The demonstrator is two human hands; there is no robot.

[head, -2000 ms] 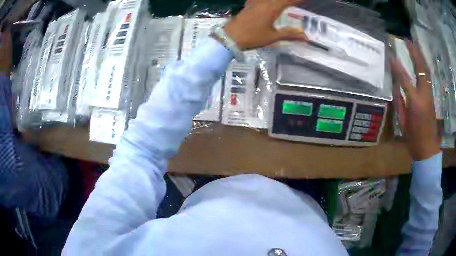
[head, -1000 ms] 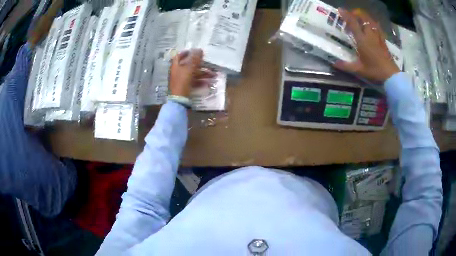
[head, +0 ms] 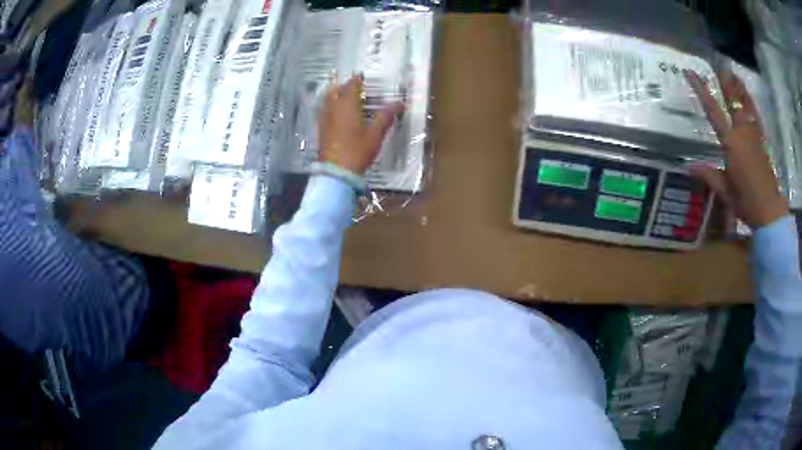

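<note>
A bagged white carton (head: 616, 83) lies flat across the weighing scale (head: 611, 198), hiding most of its pan; three green displays are lit. My right hand (head: 739, 145) is at the carton's right end, fingers spread over its edge and thumb near the scale's keys. My left hand (head: 352, 127) rests with fingers apart on bagged white cartons (head: 396, 53) left of the scale. Its grip on them looks loose. Their clear bag ends stick out towards the bench's front edge.
A row of bagged cartons (head: 233, 97) leans at left, with a smaller white box end (head: 224, 200) in front. More bagged cartons (head: 787, 97) stand at far right. Another person's striped sleeve (head: 53, 255) is at left. Small bagged packs (head: 659, 360) lie in a green crate below the cardboard-covered bench (head: 440, 255).
The carton at the scale has been turned over and laid flat on it. The carton at my left hand now lies down beside the row. My right hand has moved right, to the carton's end.
</note>
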